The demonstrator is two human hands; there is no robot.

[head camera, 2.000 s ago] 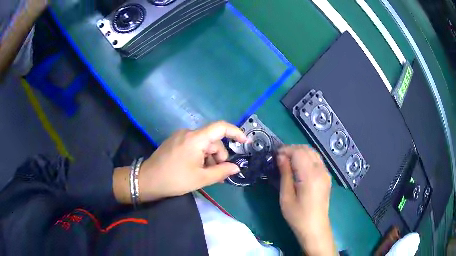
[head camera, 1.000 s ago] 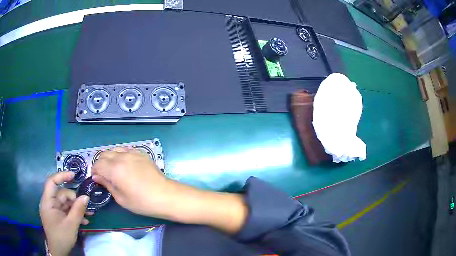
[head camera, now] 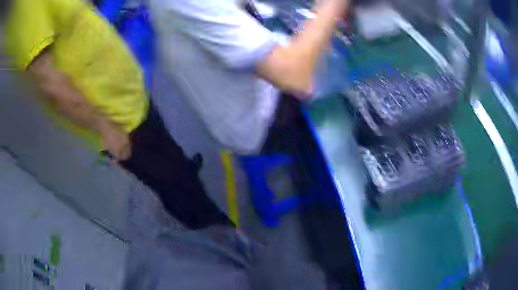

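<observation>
The picture is strongly blurred by head movement. Two stacks of metal plates stand on the green bench at the right: a farther stack (head camera: pixel 406 105) and a nearer stack (head camera: pixel 417 164). Their round seats are smeared, and I cannot tell what is in them. Neither my left hand nor my right hand is in the picture. The plate and black insert from the earlier frames cannot be made out.
A person in a yellow top (head camera: pixel 96 62) stands at the left. Another person in a light top (head camera: pixel 216 68) is at the bench's edge. A blue stool-like object (head camera: pixel 270 187) is on the floor. White tape (head camera: pixel 494 136) and blue tape (head camera: pixel 470 221) mark the green bench.
The view has swung far to the left, away from the black mat and the tray. Both my hands, the plate and the insert have left the picture; two people and the stacks now show.
</observation>
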